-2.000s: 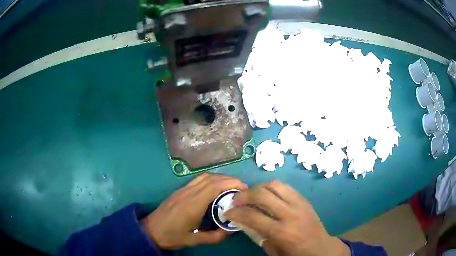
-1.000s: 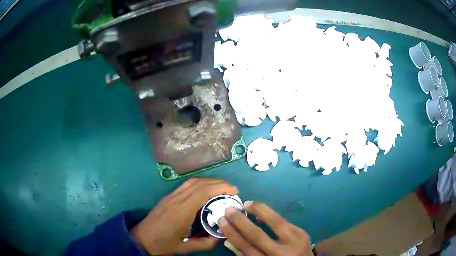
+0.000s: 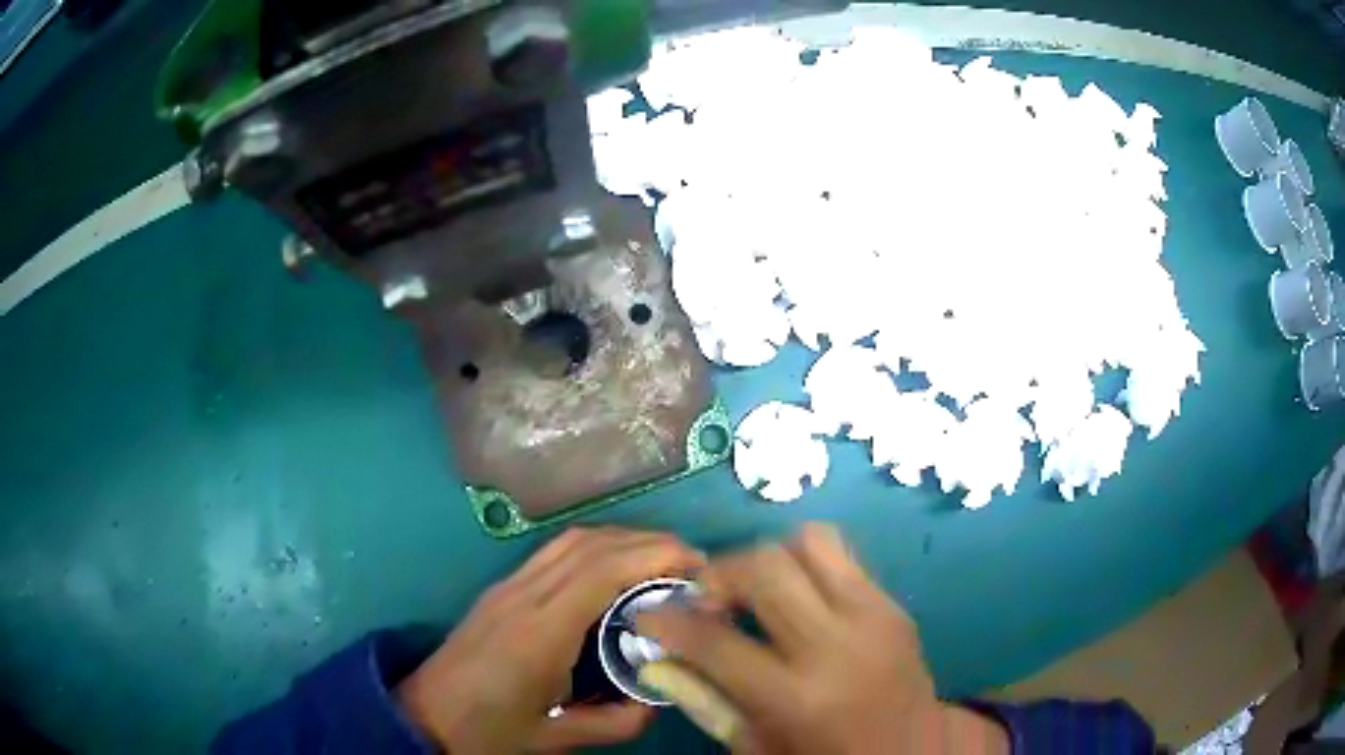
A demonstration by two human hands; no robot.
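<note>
My left hand (image 3: 539, 642) is wrapped around a round fan housing (image 3: 609, 649) with a white rim, held upright with its opening up, below the press base. A white impeller (image 3: 640, 645) shows inside the housing, partly hidden by fingers. My right hand (image 3: 811, 649) has its fingertips at the housing's mouth, over the impeller; a pale yellow covering shows on one finger. The right hand is a little blurred, and whether its fingers grip the impeller or only touch it cannot be told.
The arbor press (image 3: 428, 177) stands ahead, with its brown base plate (image 3: 590, 428) and green corner lugs. A large overexposed pile of impellers (image 3: 915, 221) lies right of it. Open housings (image 3: 1274, 211) stand at far right. A cardboard box (image 3: 1165, 656) is at lower right.
The press has shifted left in view as the camera moved. My left hand still holds the housing. My right fingers lifted slightly apart, then came back over the housing's mouth.
</note>
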